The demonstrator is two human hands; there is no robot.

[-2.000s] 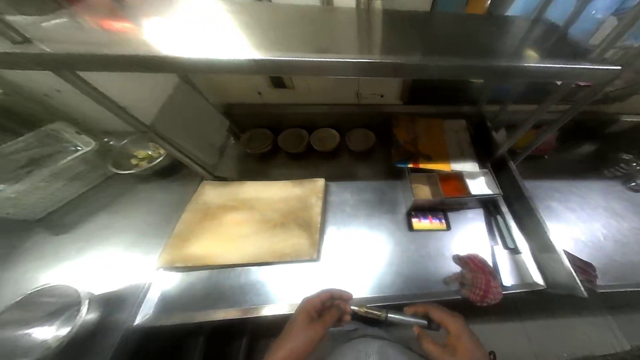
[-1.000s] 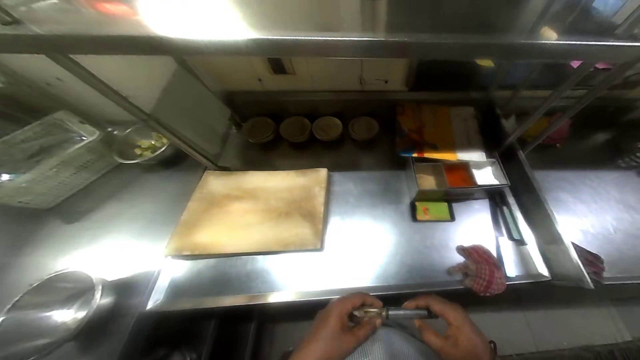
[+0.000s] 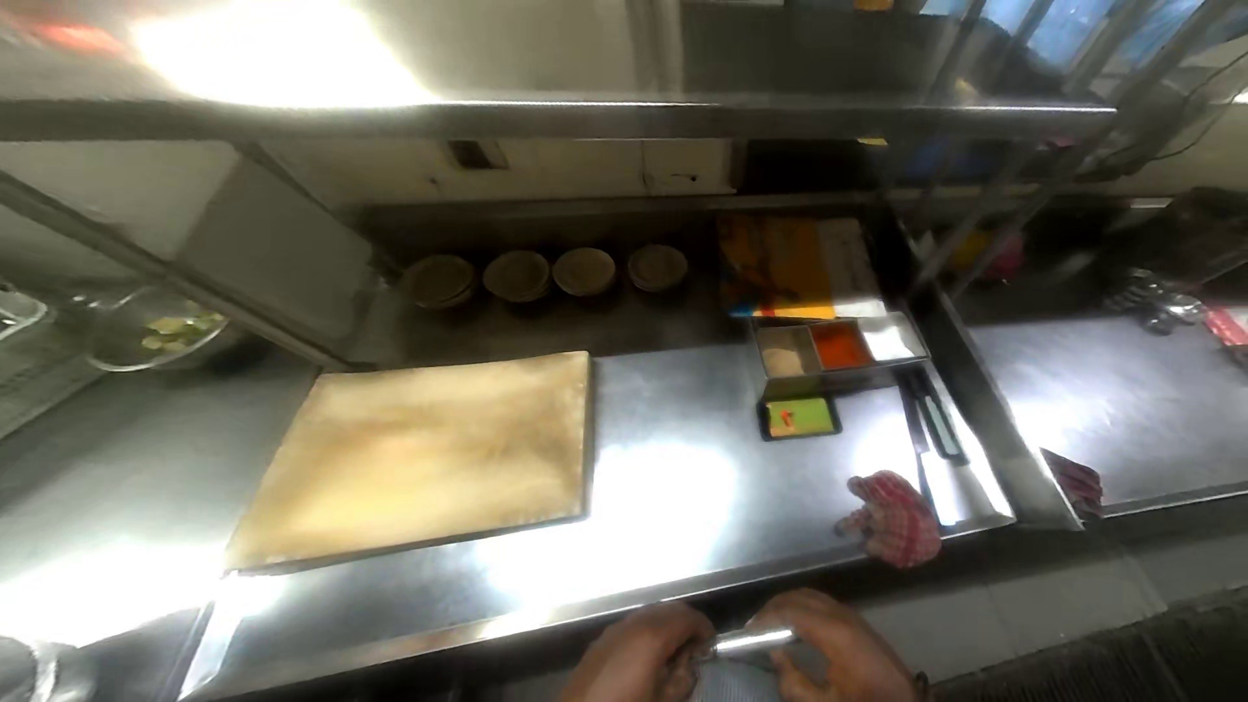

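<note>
A slim metal tool with a shiny shaft (image 3: 753, 641) spans the gap between my two hands at the bottom of the view, in front of the counter's edge; its exact kind is unclear. My left hand (image 3: 651, 648) closes around one end, its fingers curled. The other end is in my right hand (image 3: 829, 643). Behind them, on the steel counter, lie a crumpled red checked cloth (image 3: 897, 522) at the front edge and a phone (image 3: 799, 417) with a lit screen. A wooden cutting board (image 3: 419, 458) lies to the left.
Several round bowls (image 3: 585, 271) line the back. A three-part steel tray (image 3: 840, 349) holds powders or seasonings, with knives (image 3: 936, 419) below it. A glass or metal bowl (image 3: 146, 336) of pale green pieces stands left. A steel shelf (image 3: 546, 119) runs overhead.
Both hands still hold the metal tool; its dark end, seen earlier by my right hand, is now hidden. The phone's screen picture has changed since two seconds ago.
</note>
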